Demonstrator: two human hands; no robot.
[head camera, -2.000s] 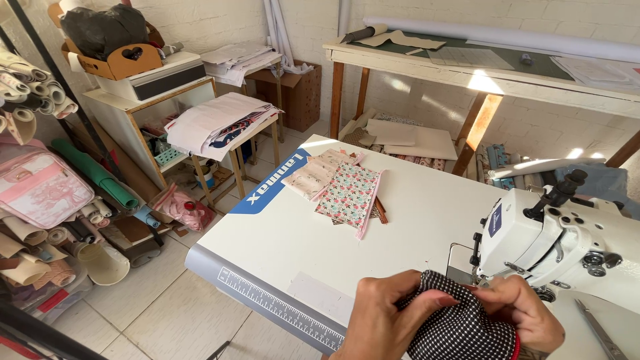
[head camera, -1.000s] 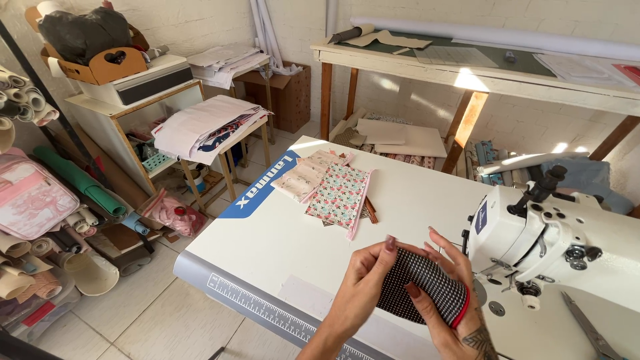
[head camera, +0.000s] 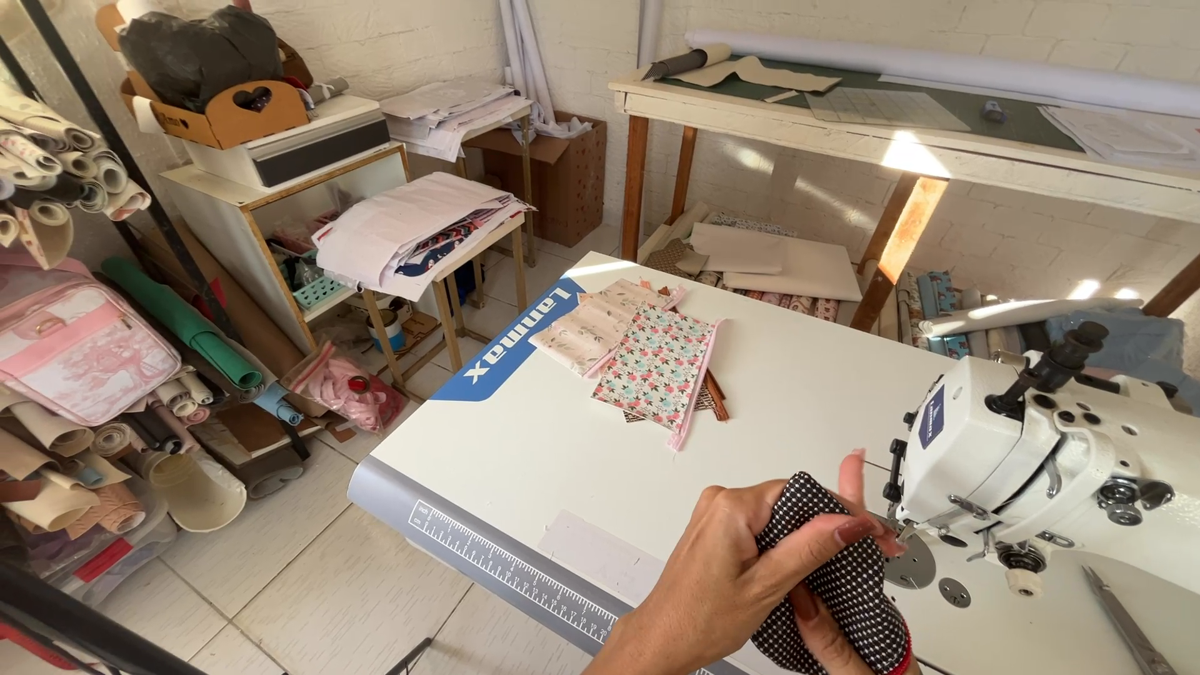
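Note:
A black fabric piece with white dots (head camera: 830, 581) and a red edge at its lower right is held between both hands in front of the sewing machine (head camera: 1003, 459). My left hand (head camera: 727, 562) grips it from the left, thumb across its front. My right hand (head camera: 830, 623) is partly behind the fabric, its thumb on the front and a fingertip showing above. Farther back on the white machine table (head camera: 450, 450) lie a floral fabric piece with a pink edge (head camera: 656, 361) and a beige leaf-print piece (head camera: 586, 328), overlapping. Metal scissors (head camera: 1125, 619), partly out of view, rest at the right.
A printed ruler (head camera: 511, 562) runs along the table's near edge. Behind stands a wooden workbench (head camera: 750, 117) bearing paper and a cutting mat. Stools with paper stacks (head camera: 412, 230) stand at the back left. Rolled materials (head camera: 178, 323) and a pink bag (head camera: 80, 347) fill the left side.
The dotted fabric has been turned in my hands, and my fingers have shifted on it. The floral and leaf-print pieces stay on the table.

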